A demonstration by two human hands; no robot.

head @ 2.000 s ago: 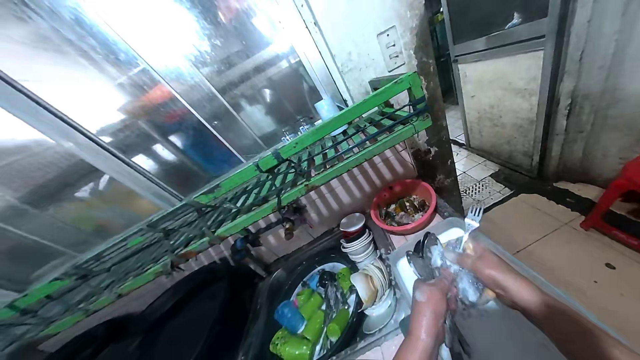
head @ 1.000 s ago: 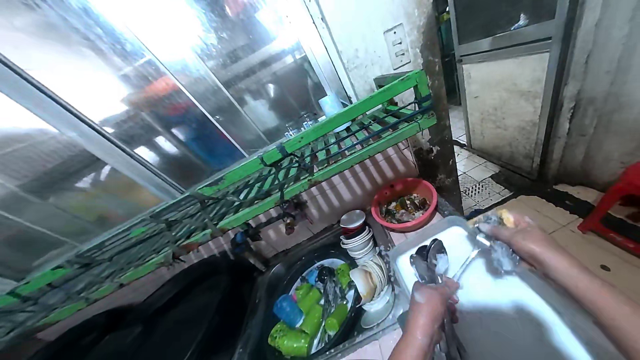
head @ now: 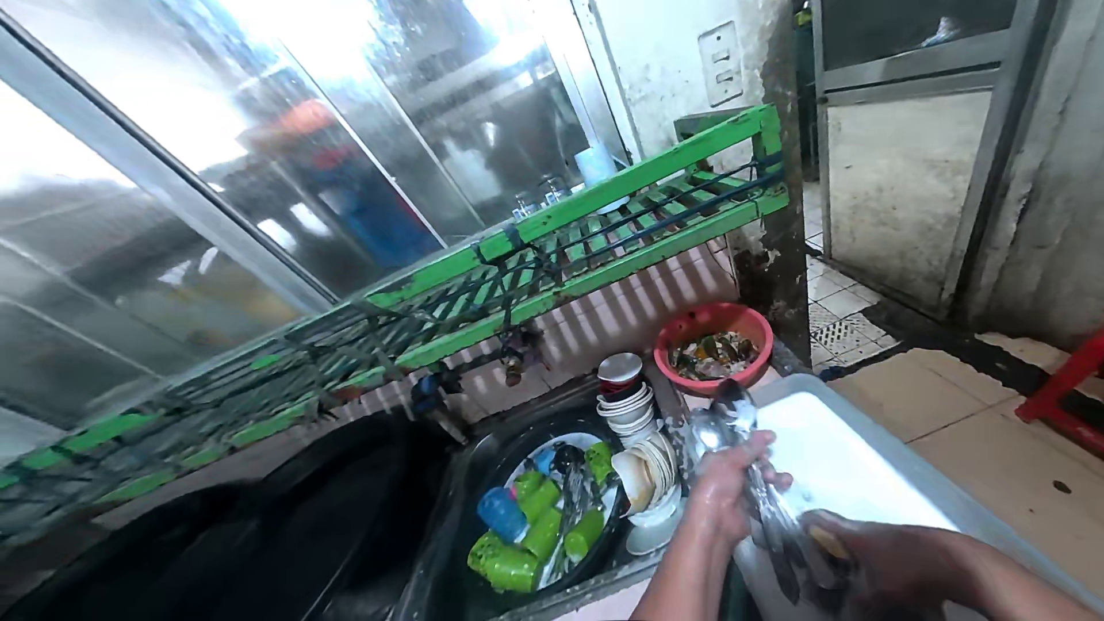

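Observation:
A bundle of metal spoons (head: 763,496) is gripped in my left hand (head: 729,492), bowls of the spoons pointing up and handles down, over the near side of a white plastic tub (head: 849,448). My right hand (head: 871,552) closes around the lower end of the same bundle, with something yellowish between its fingers that looks like a sponge. Left of my hands, a black basin (head: 496,457) in the sink holds green cups (head: 542,533), a blue cup (head: 502,513) and cutlery. Stacked white bowls (head: 628,412) and stained dishes (head: 651,474) stand beside it.
A red plastic basin (head: 664,366) of food scraps sits behind the tub. Above the sink runs a green slatted rack (head: 569,297), with a faucet (head: 512,371) below it. Large black basins (head: 345,483) lie at left, a red stool (head: 1065,379) at far right.
My right hand has moved from the tub's far side down to the lower end of the spoons. The fork seen upright earlier is no longer distinct.

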